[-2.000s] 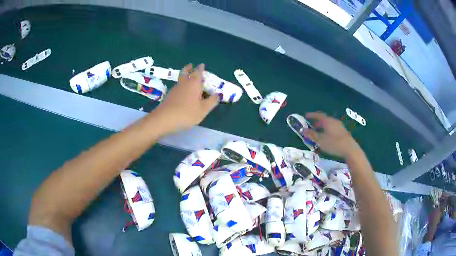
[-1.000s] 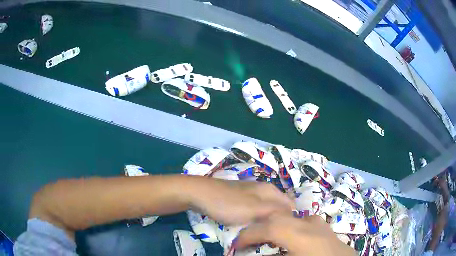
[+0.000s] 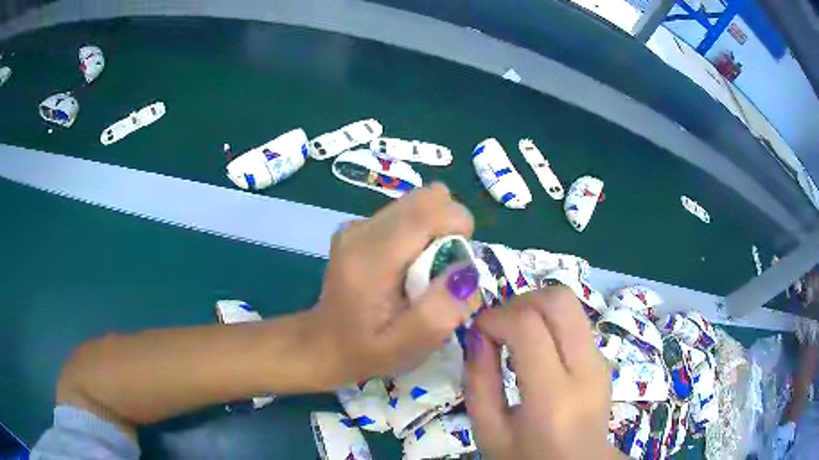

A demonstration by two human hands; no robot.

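My left hand [image 3: 382, 292] grips a white housing shell [image 3: 422, 274] above the pile, its open side turned up toward me. A green circuit board [image 3: 446, 257] shows inside its upper end. My left thumb, with a purple nail, presses at the opening. My right hand [image 3: 539, 373] is at the shell's lower right end, fingertips pinched together beside a small blue part. What the right fingertips hold is hidden and blurred. The pile of printed shells [image 3: 639, 381] lies under and to the right of my hands.
A dark green belt beyond the pale metal rail [image 3: 180, 199] carries printed shells [image 3: 269, 160] and narrow white flat covers [image 3: 133, 123]. One shell [image 3: 238, 312] lies left of the pile, partly behind my forearm. A clear plastic bag [image 3: 759, 382] is at the far right.
Two seconds ago my hands were apart over the belt; one second ago they overlapped low over the pile. Now they are raised together at a shell. Belt items have shifted right in view.
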